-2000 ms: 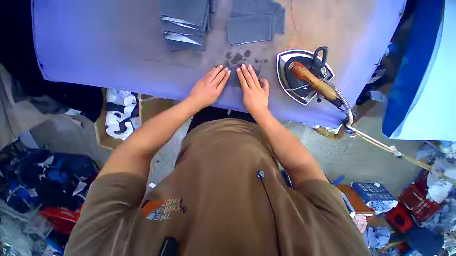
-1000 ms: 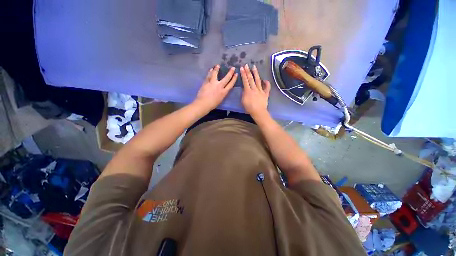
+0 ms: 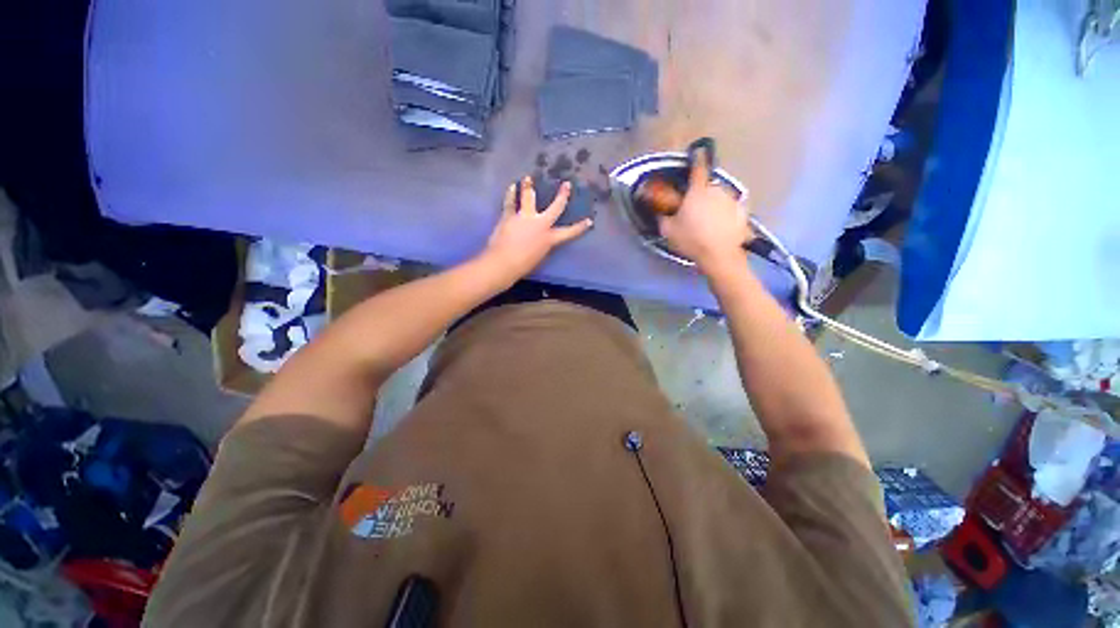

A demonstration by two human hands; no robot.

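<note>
A small dark grey fabric piece [image 3: 569, 206] lies flat near the table's front edge. My left hand [image 3: 532, 233] rests on its left part with the fingers spread, pressing it down. My right hand [image 3: 709, 221] is closed around the wooden handle of the steam iron [image 3: 639, 184]. The iron stands just right of the piece, its tip pointing left towards it. The right stack of grey pieces [image 3: 592, 86] lies straight ahead. The left stack [image 3: 445, 61] is longer and fanned, with white slivers at its lower end.
The pressing table [image 3: 246, 135] has a lilac cover with dark spots between my left hand and the right stack. The iron's pale hose [image 3: 860, 339] runs off right. A blue-edged white surface [image 3: 1044, 184] is at right. A cardboard box of scraps [image 3: 276, 307] is below left.
My right hand has left the fabric piece and taken hold of the iron's handle. The iron is now nearer to the piece. My left hand has stayed on the piece, fingers spread wider.
</note>
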